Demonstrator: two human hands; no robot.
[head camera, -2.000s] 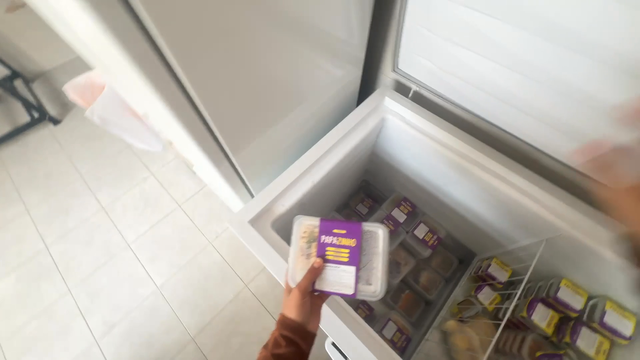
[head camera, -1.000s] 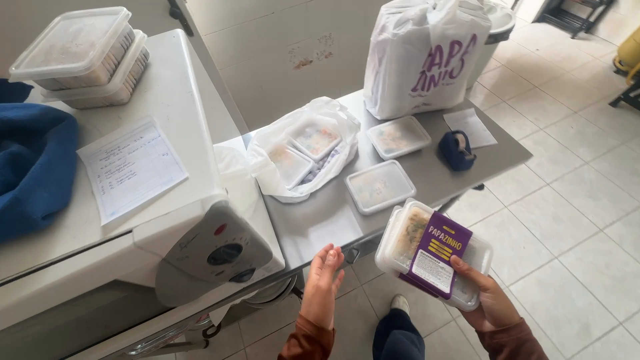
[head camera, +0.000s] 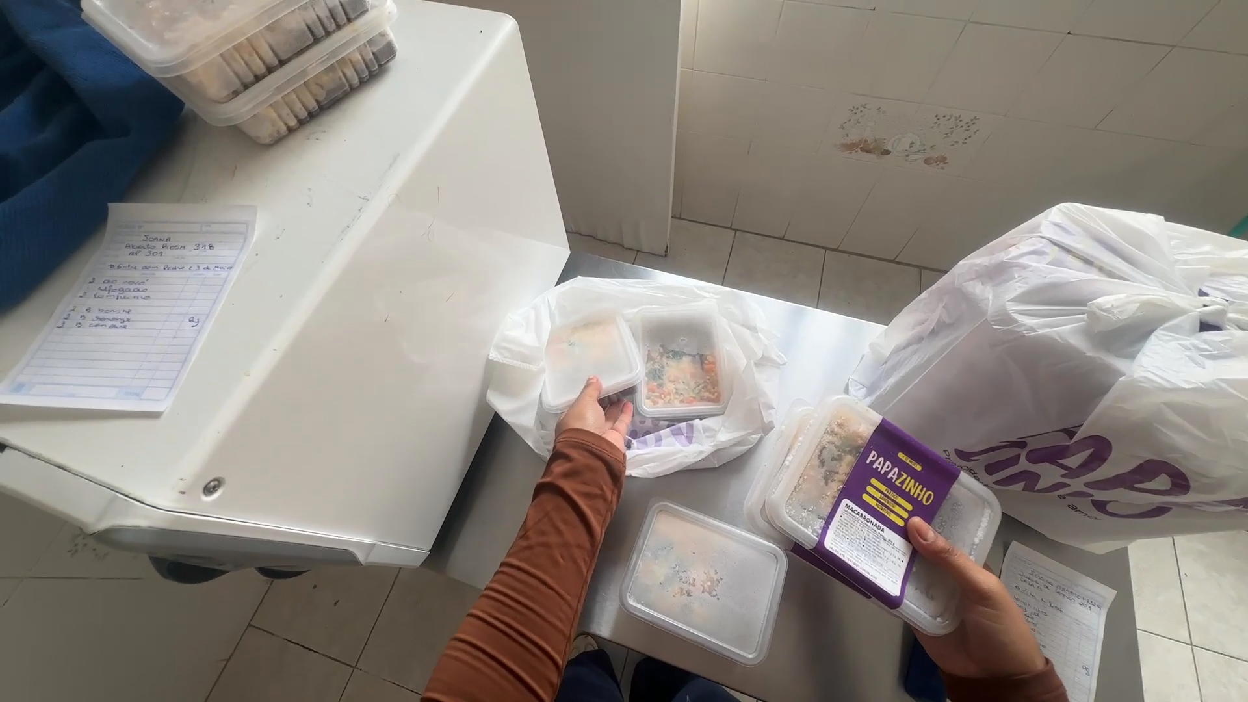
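My right hand (head camera: 975, 595) holds a clear plastic food container with a purple sleeve (head camera: 882, 512), thumb on top; what seems a second sleeved container lies beneath it. My left hand (head camera: 597, 417) reaches into an open white plastic bag (head camera: 673, 448), its fingers at the near edge of a lidded container of frozen food (head camera: 588, 361). Whether they grip it or only touch it, I cannot tell. Beside it in the bag lies another lidded container (head camera: 681, 366). A further lidded container (head camera: 704, 582) rests flat on the steel table (head camera: 614, 522).
A full white plastic bag with purple print (head camera: 1053, 390) stands at the right, near a handwritten paper (head camera: 1058, 604). At the left, a white appliance (head camera: 409, 253) bears stacked food containers (head camera: 268, 73), a handwritten sheet (head camera: 136, 302) and a blue cloth (head camera: 73, 146).
My left hand has moved from in front of the table into the open bag, at a container. The sleeved container in my right hand is now over the table. Earlier, it was above an open chest freezer.
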